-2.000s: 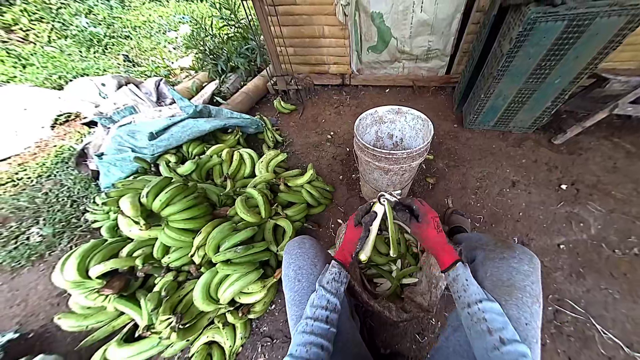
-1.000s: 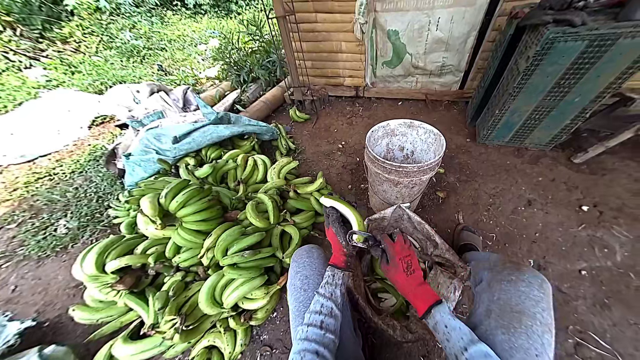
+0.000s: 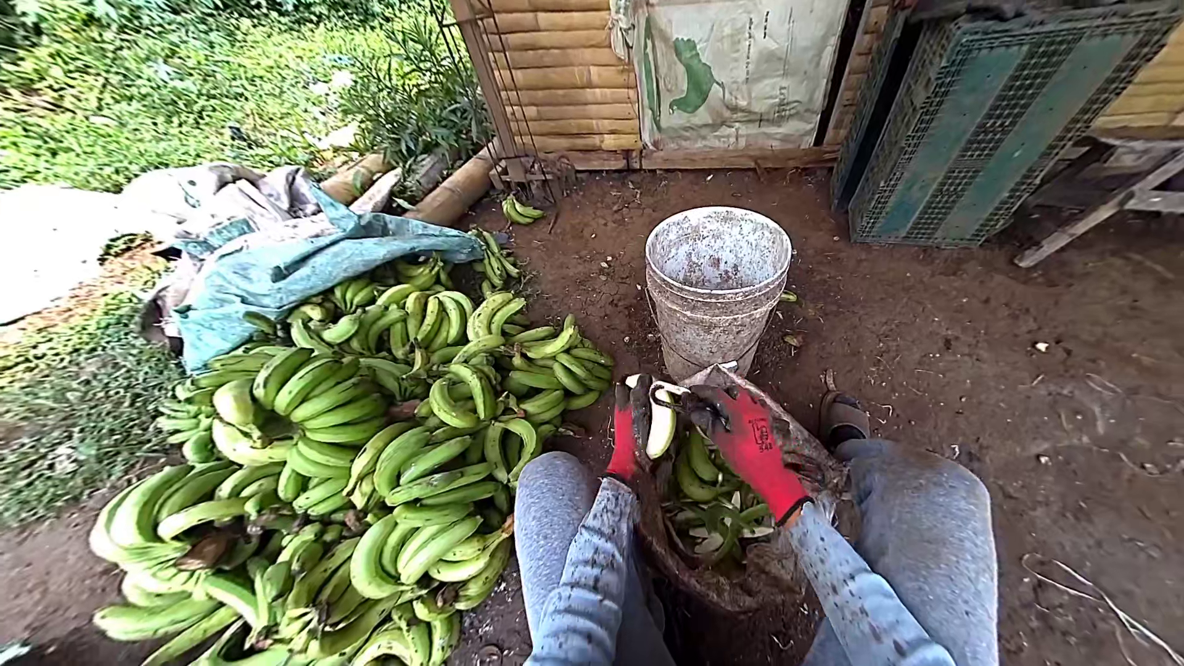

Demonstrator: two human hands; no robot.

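Note:
My left hand (image 3: 631,425), in a red and black work glove, grips the upper end of a partly peeled green plantain (image 3: 661,427). My right hand (image 3: 745,439), gloved alike, is closed on a small peeling tool (image 3: 672,389) laid against the fruit's top. Both hands are over a sack (image 3: 791,435) between my knees, which holds green peels (image 3: 708,481). Just beyond the sack stands a dirty white plastic bucket (image 3: 717,287). A large heap of green plantains (image 3: 324,398) lies to the left of my legs.
Blue-grey tarpaulin (image 3: 296,268) covers the heap's far edge. Teal mesh crates (image 3: 999,129) lean at the back right, beside a wooden support (image 3: 1101,213). A bamboo wall (image 3: 564,83) rises behind the bucket, and a small plantain bunch (image 3: 521,211) lies near it.
One second ago the plantain pointed up and left above my hands; now it hangs downward over the sack, with my left hand at its top. The bucket and heap have stayed in place.

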